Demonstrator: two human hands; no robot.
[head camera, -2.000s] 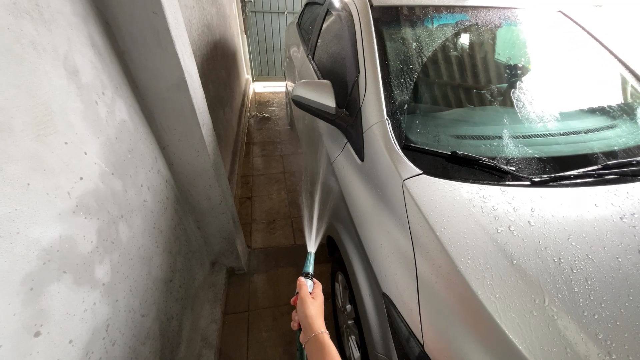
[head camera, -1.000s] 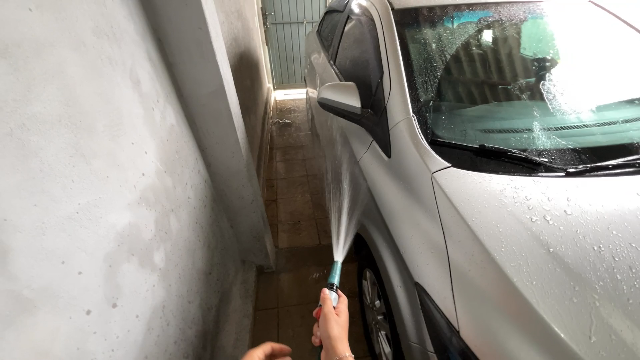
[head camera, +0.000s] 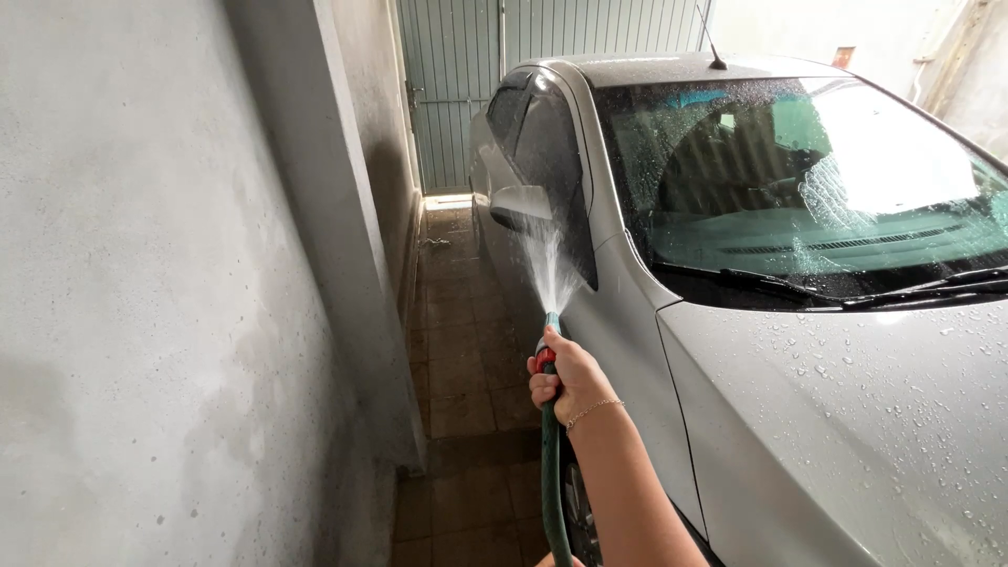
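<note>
My right hand (head camera: 572, 376), with a thin chain bracelet at the wrist, grips a garden hose nozzle (head camera: 553, 321) with a red collar. A fan of water sprays from its tip toward the side mirror (head camera: 523, 203) and front door of a silver car (head camera: 630, 339). The green hose (head camera: 552, 480) hangs down from the grip. At the bottom edge a small part of my left hand (head camera: 561, 561) shows by the hose; its fingers are mostly cut off. Water drops cover the hood (head camera: 850, 394) and windshield (head camera: 756, 173).
A grey concrete wall (head camera: 142, 276) with a jutting pillar (head camera: 346, 236) runs along the left. Between wall and car lies a narrow strip of wet floor tiles (head camera: 461, 378), with a step across it. A metal gate (head camera: 453, 94) stands behind the car.
The spray has moved from the fender and lower side up onto the mirror and door. My right arm reaches farther into view, showing the hose below it. The view has shifted toward the car's roof.
</note>
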